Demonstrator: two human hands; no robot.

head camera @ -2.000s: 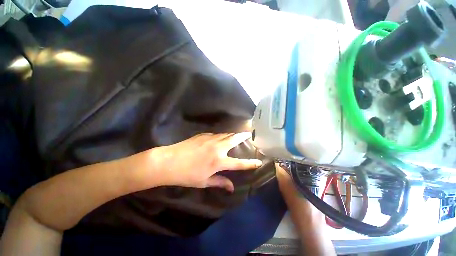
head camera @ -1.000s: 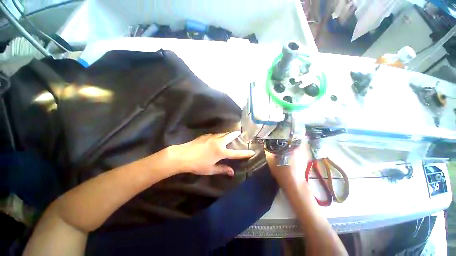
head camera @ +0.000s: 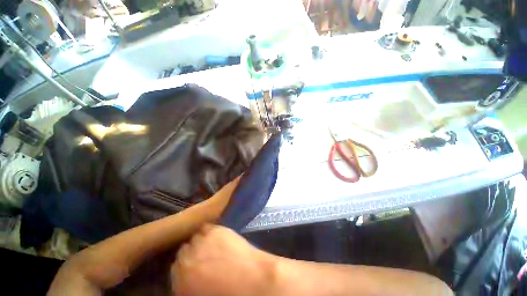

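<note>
The dark brown leather-look jacket shell lies creased on the white machine table, its right end at the needle area of the sewing machine. A navy fabric layer hangs from there toward me. My left forearm runs up over the shell; my left hand, from the wrist on, is hidden behind the navy fabric. My right hand is curled closed at the lower end of the navy fabric, below my left forearm. What its fingertips hold is partly hidden.
Scissors with red and tan handles lie right of the needle. The white machine with JACK lettering stands behind them. The table's ruler-marked front edge runs below. An older machine part is at far left. Dark glossy material hangs at lower right.
The view has pulled back and shifted right. My right hand has left the needle area and come toward me, across to the navy fabric. My left hand has gone behind that fabric.
</note>
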